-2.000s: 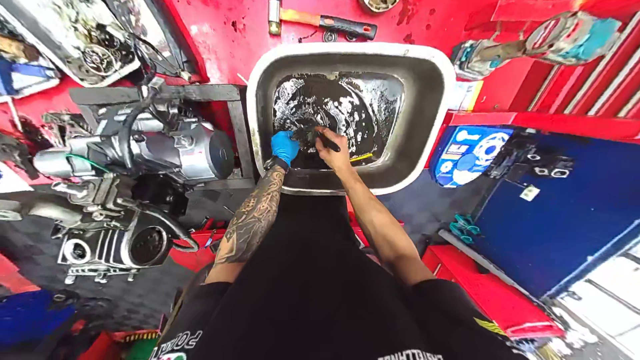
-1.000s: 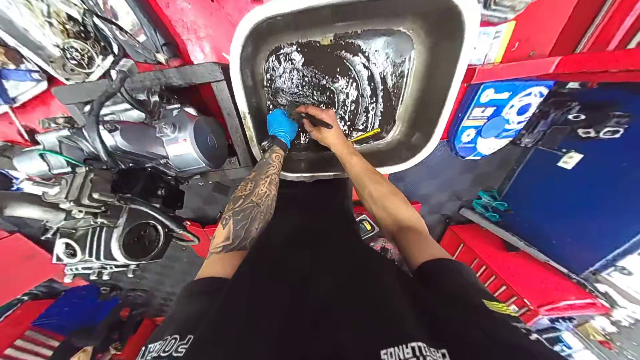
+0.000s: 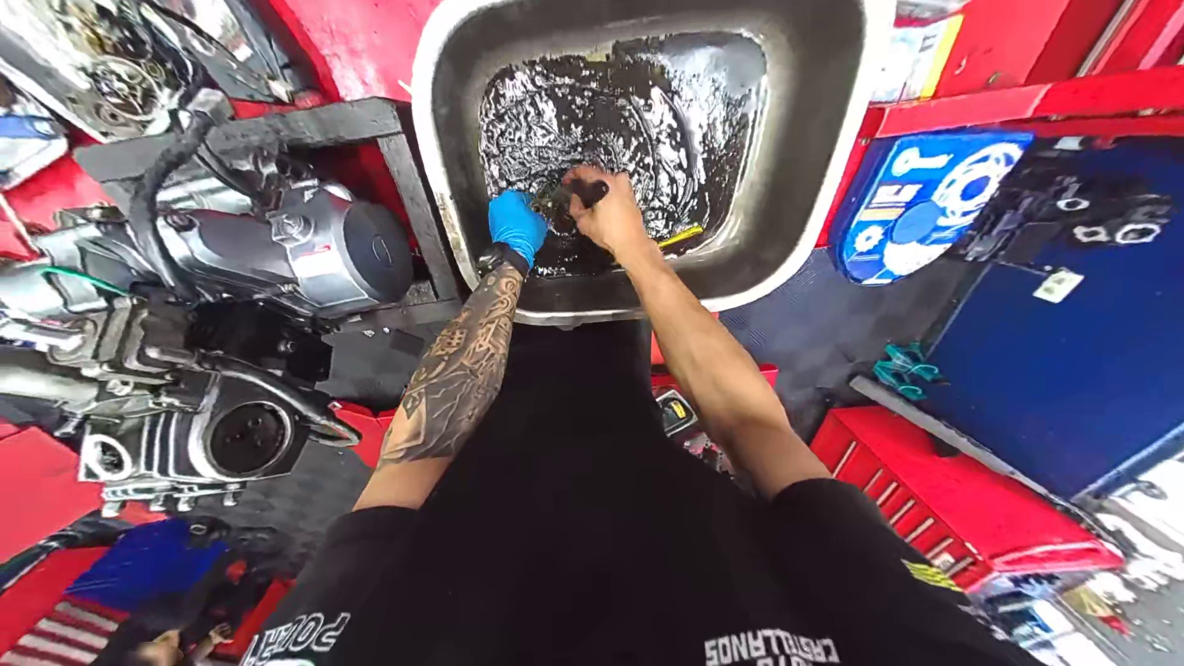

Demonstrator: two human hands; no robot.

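Note:
In the head view a wide tub with a pale rim (image 3: 803,264) holds dark, foamy liquid (image 3: 647,120). My left hand (image 3: 518,225), in a blue glove, is closed around a dark, wet part (image 3: 555,202) low in the tub; its kind is unclear. Close beside it, my bare right hand (image 3: 606,211) grips a tool with a dark handle (image 3: 589,192), whose working end is hidden against the part. Something yellow and narrow (image 3: 683,236) lies in the liquid to the right of my hands.
Left of the tub, a motorcycle engine (image 3: 305,245) rests at a dark frame (image 3: 416,199). Another engine part with a round bore (image 3: 248,437) stands below it. A blue round sign (image 3: 925,208) and a red tool cabinet (image 3: 962,490) are on the right. A person (image 3: 166,643) is at the lower left.
The view has moved closer to the tub since the oldest frame. Both hands stay together low in the tub, with the dark-handled tool in my right hand.

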